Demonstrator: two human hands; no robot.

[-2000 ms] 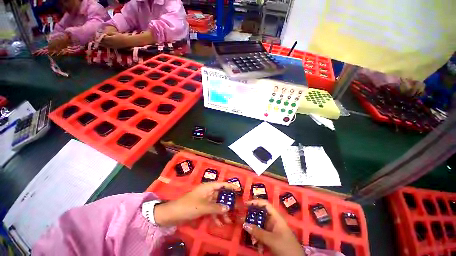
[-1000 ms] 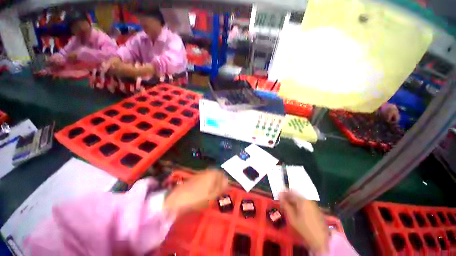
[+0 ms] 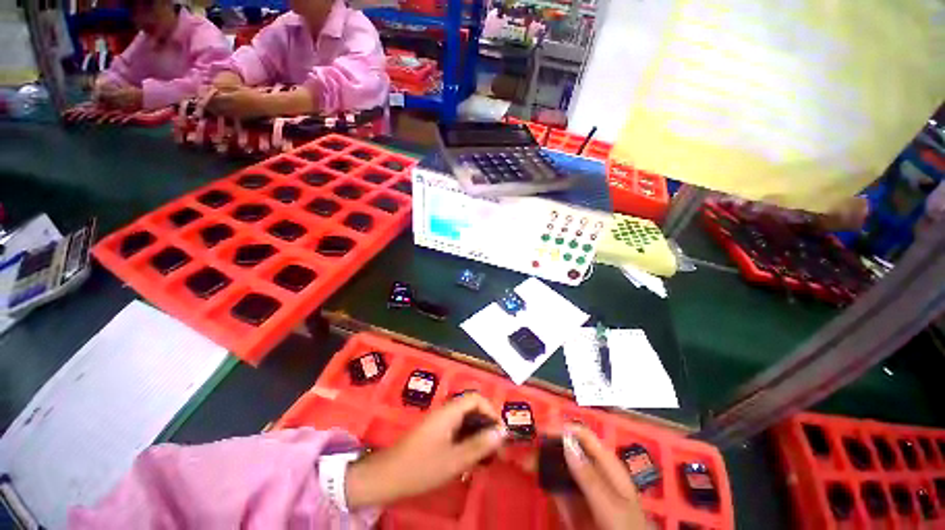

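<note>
My left hand holds a dark watch unit over the near red tray. My right hand holds another dark watch unit, its face unlit. Several units with lit screens sit in the tray's back row, one between my hands. My hands hide part of the tray. Beyond it, a lit unit and another lit unit lie on the green mat. A lit unit and a dark unit lie on white paper.
A written slip bears a pen. A large red tray is left; a side tray is right. A white instrument with a calculator stands behind. A metal post slants at right. Co-workers in pink sit back left.
The two lit units my hands held are gone from them; each hand now holds a dark unit. Two lit units have appeared beyond the tray, one on the mat, one on the paper.
</note>
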